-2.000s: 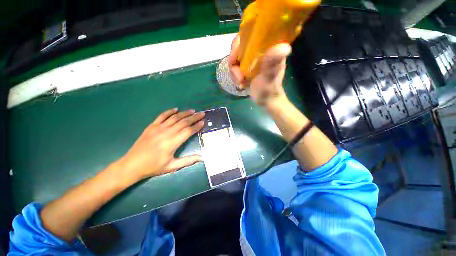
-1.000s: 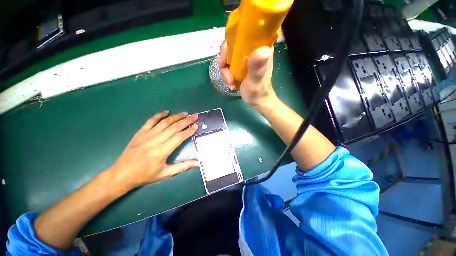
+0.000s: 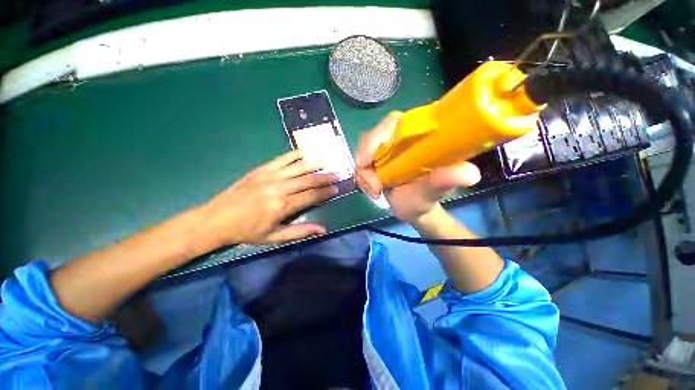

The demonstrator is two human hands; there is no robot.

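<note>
The open phone [image 3: 324, 146] lies flat on the green bench, its dark cover at the top end and pale battery area below. My left hand [image 3: 278, 198] lies with its fingers over the phone's lower left part, thumb apart. My right hand [image 3: 408, 179] grips the yellow-orange electric screwdriver [image 3: 457, 126], tilted, just right of the phone's lower end. The screwdriver's bit is hidden by the hand. The round screw dish [image 3: 364, 70], grey and speckled, sits above and right of the phone.
The black plastic tray [image 3: 564, 137] with dark covers is at right, partly behind the screwdriver. Its thick black cord [image 3: 670, 183] loops at far right. A white strip [image 3: 190, 42] runs behind the green bench [image 3: 152, 152]. The bench's front edge is close to my body.
The screwdriver and my right hand have moved from the dish down beside the phone's lower end, uncovering the dish. My left hand has shifted from the phone's top end to its lower part.
</note>
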